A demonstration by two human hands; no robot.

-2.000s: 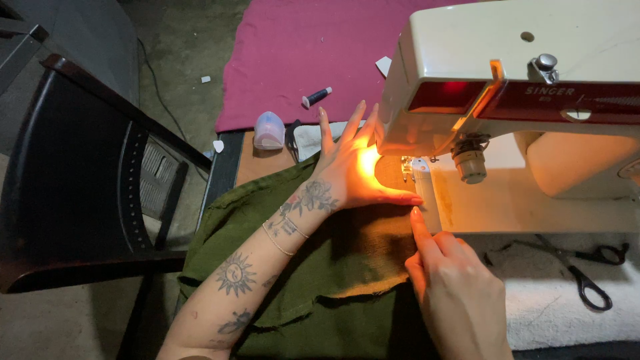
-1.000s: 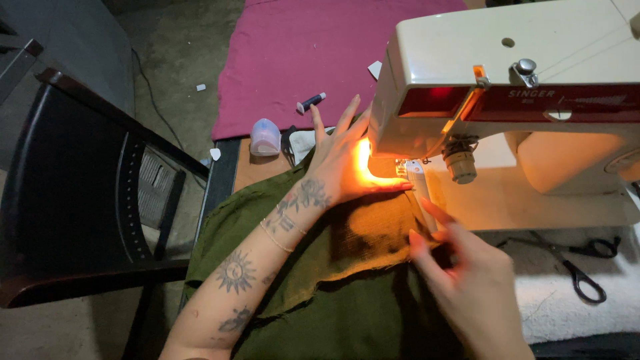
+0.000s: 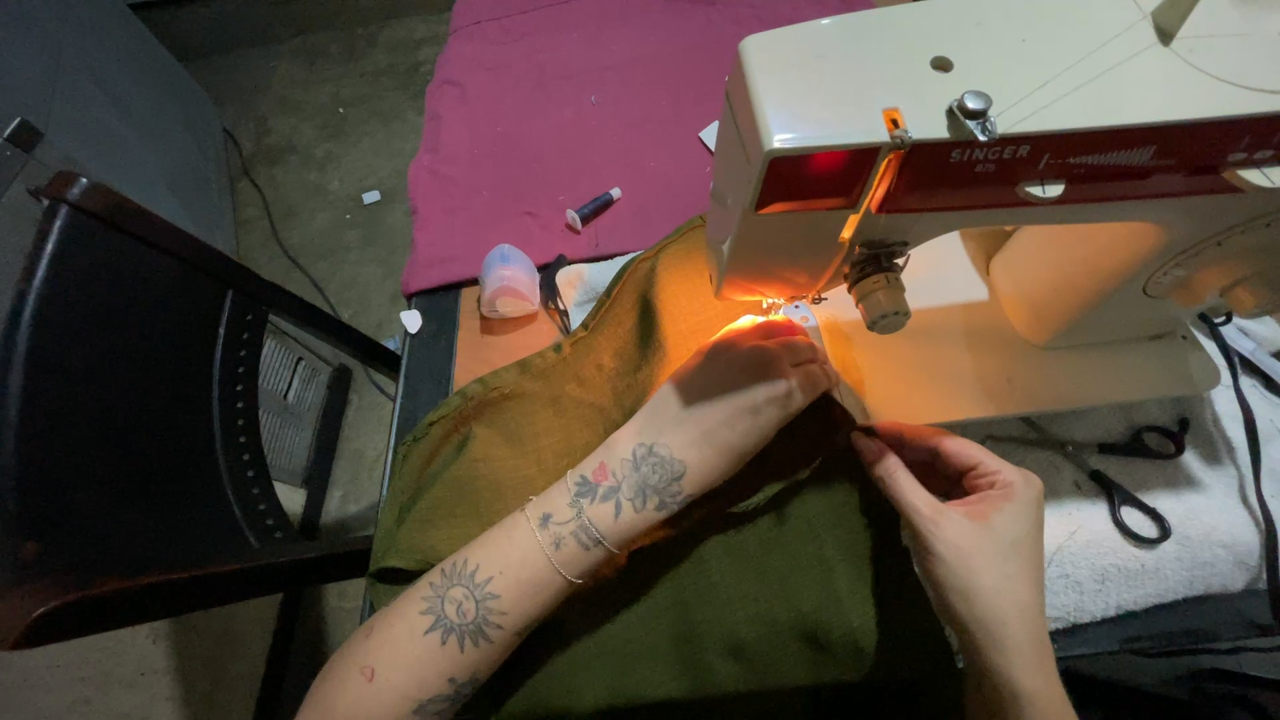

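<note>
A white and red Singer sewing machine (image 3: 840, 90) stands at the right, its lamp lighting the needle area. Olive green fabric (image 3: 500, 430) spreads below and left of it, with its edge at the machine bed (image 3: 1000, 370). Just in front of the presser foot, my left hand (image 3: 750, 385) has its fingers bunched on the fabric's edge; the fingertips are partly hidden. My right hand (image 3: 960, 500) pinches the same edge nearer to me, between thumb and index finger. The needle itself is too small to make out.
Black-handled scissors (image 3: 1125, 480) lie on a white towel (image 3: 1190, 400) at the right. Behind the fabric are a small translucent container (image 3: 508, 282) and a dark thread spool (image 3: 594, 209) on magenta cloth (image 3: 560, 100). A black chair (image 3: 130, 380) stands left.
My left hand, earlier spread flat beside the needle area, has drawn in its fingers and moved towards me onto the fabric's edge. My right hand has moved slightly right and now pinches the edge.
</note>
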